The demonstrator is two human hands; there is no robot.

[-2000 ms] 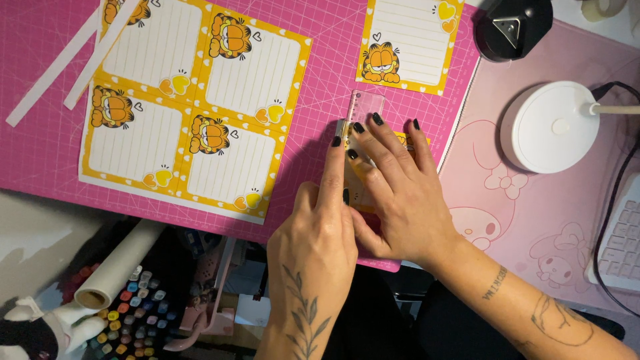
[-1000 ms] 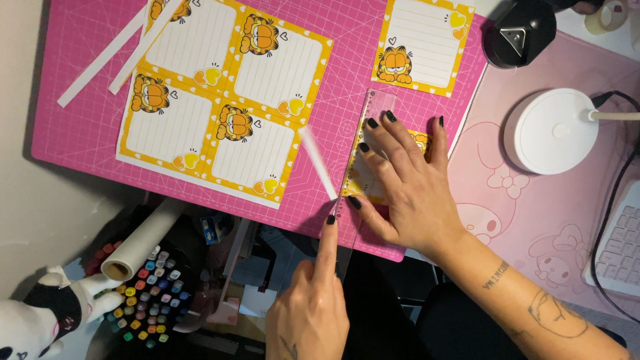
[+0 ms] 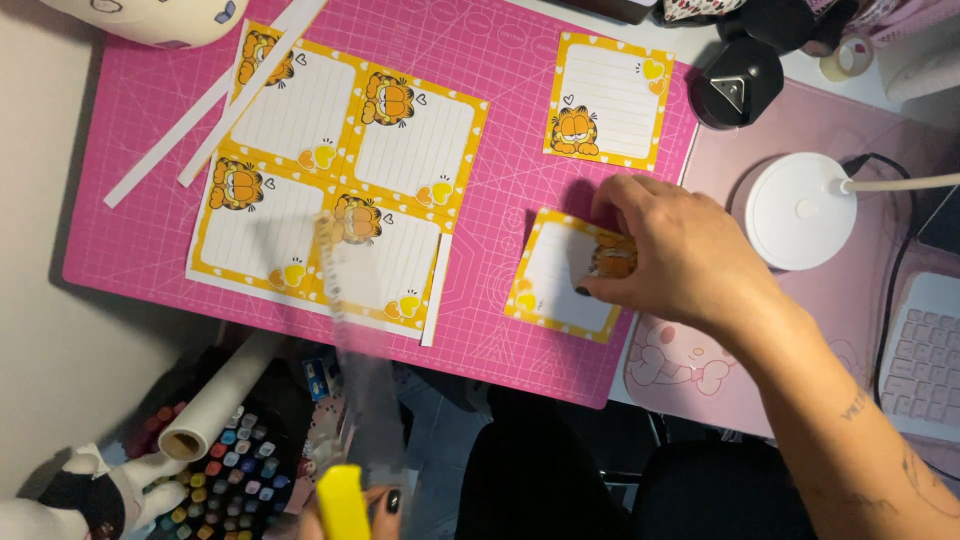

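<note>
My right hand [image 3: 675, 247] pinches the edge of a small note card [image 3: 555, 277] with a yellow border and a cartoon cat, over the pink cutting mat [image 3: 480, 360]. At the bottom edge of the view, my left hand [image 3: 386, 514] holds a blurred clear ruler [image 3: 360, 360] and a yellow tool [image 3: 343, 502], whose kind I cannot tell. The ruler's far end overlaps a printed sheet of several such cards [image 3: 262, 217]. One separate card [image 3: 611, 97] lies at the mat's upper right. Thin white paper strips [image 3: 172, 139] lie across the sheet's upper left, and another strip [image 3: 436, 289] lies at its right edge.
Right of the mat are a black corner punch [image 3: 739, 86], a white round base with a stem [image 3: 795, 214], a tape roll [image 3: 847, 58] and a white keyboard [image 3: 926, 352]. Below left stand a paper roll [image 3: 217, 405], many markers [image 3: 232, 480] and a plush toy [image 3: 97, 491].
The ruler has left the small card and is in my left hand, which has moved down and left. My right hand, earlier flat on the ruler, now grips the card. A strip now lies at the sheet's right edge.
</note>
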